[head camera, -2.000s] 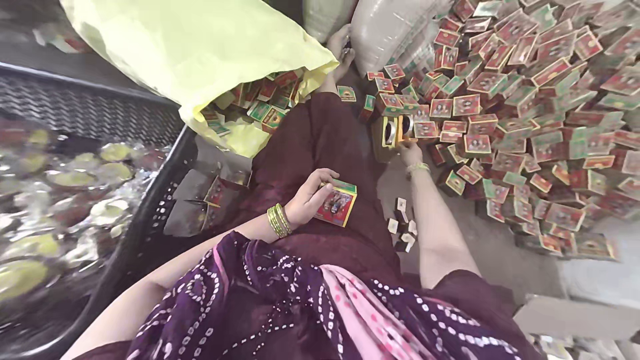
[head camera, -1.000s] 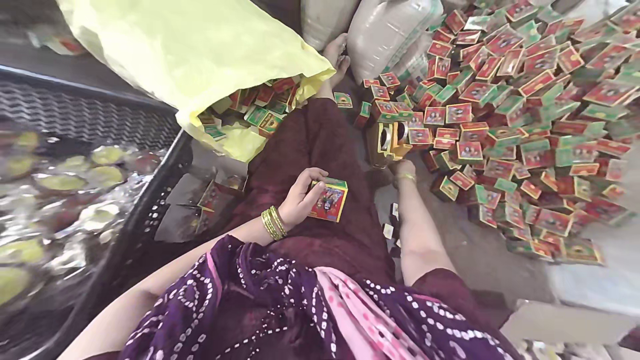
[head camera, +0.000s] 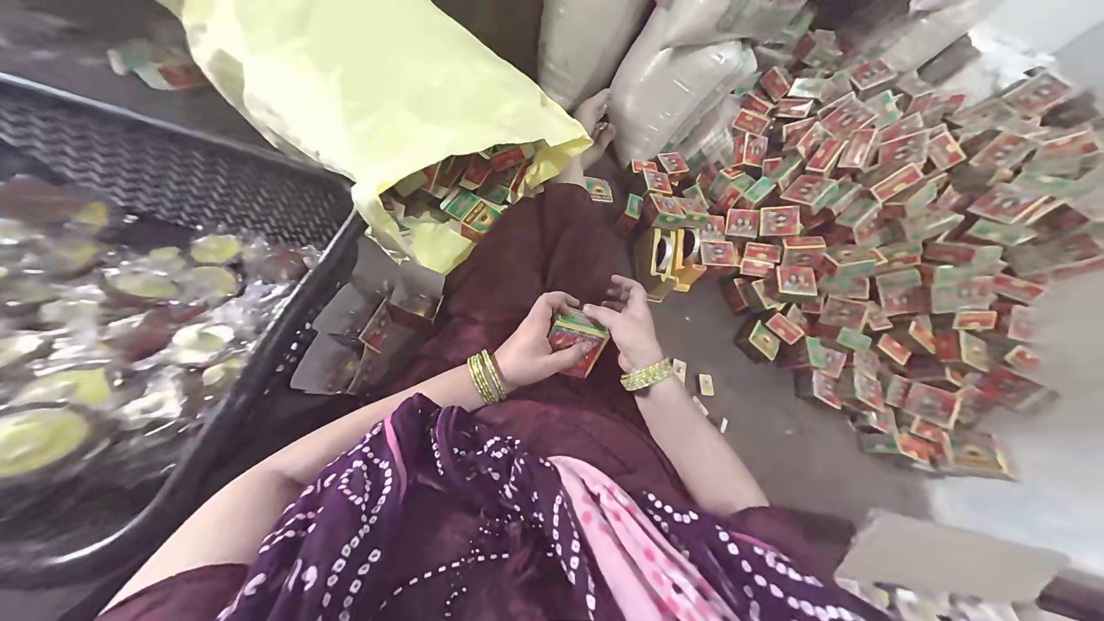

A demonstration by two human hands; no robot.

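My left hand grips a small red and green printed carton above my lap. My right hand is at the carton's upper right edge, its thumb and a finger against the top while the other fingers spread apart. Whether it pinches anything there cannot be told. Beyond it on the floor stands a yellow tape dispenser with dark round openings. A few small pale pieces lie on the floor beside my right forearm.
A large heap of similar cartons covers the floor at right. A yellow bag spills more cartons at upper left. A black plastic crate holds film-wrapped round items. Grey open boxes stand beside it; white sacks stand ahead.
My right hand has come back from the yellow object on the floor to the carton in my left hand. The left hand has kept hold of the carton.
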